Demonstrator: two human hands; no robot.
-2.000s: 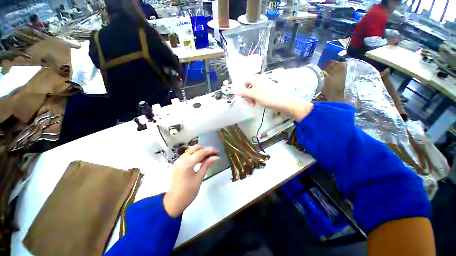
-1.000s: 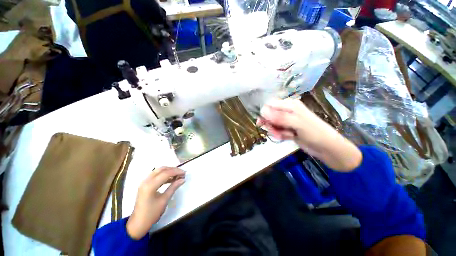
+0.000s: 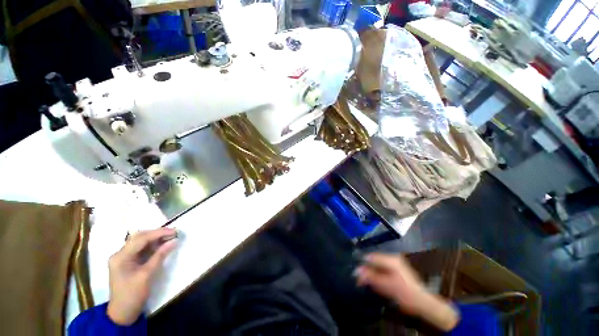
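Observation:
My left hand (image 3: 134, 272) is over the front edge of the white table, left of centre. Its thumb and index finger pinch a small silvery-dark piece (image 3: 172, 235) that looks like a bobbin. My right hand (image 3: 397, 285) is blurred, low at the right and off the table; whether its fingers hold anything cannot be told. The white sewing machine (image 3: 197, 102) stands behind my left hand, its needle area over the shiny plate (image 3: 190, 187). A brown fabric panel (image 3: 33, 262) lies at the far left, cut off by the picture's edge, with a gold-toothed zipper (image 3: 81, 256) along its right edge.
Zipper bundles lie under the machine arm (image 3: 253, 157) and by its right end (image 3: 343, 130). Stacked pieces under clear plastic (image 3: 410, 98) are at the right. A cardboard box (image 3: 502, 282) is low at the right, and a blue crate (image 3: 345, 210) is below the table.
My right hand has moved from the machine top down and right, off the table. My left hand remains pinched, now near the front edge. The view has turned right and down.

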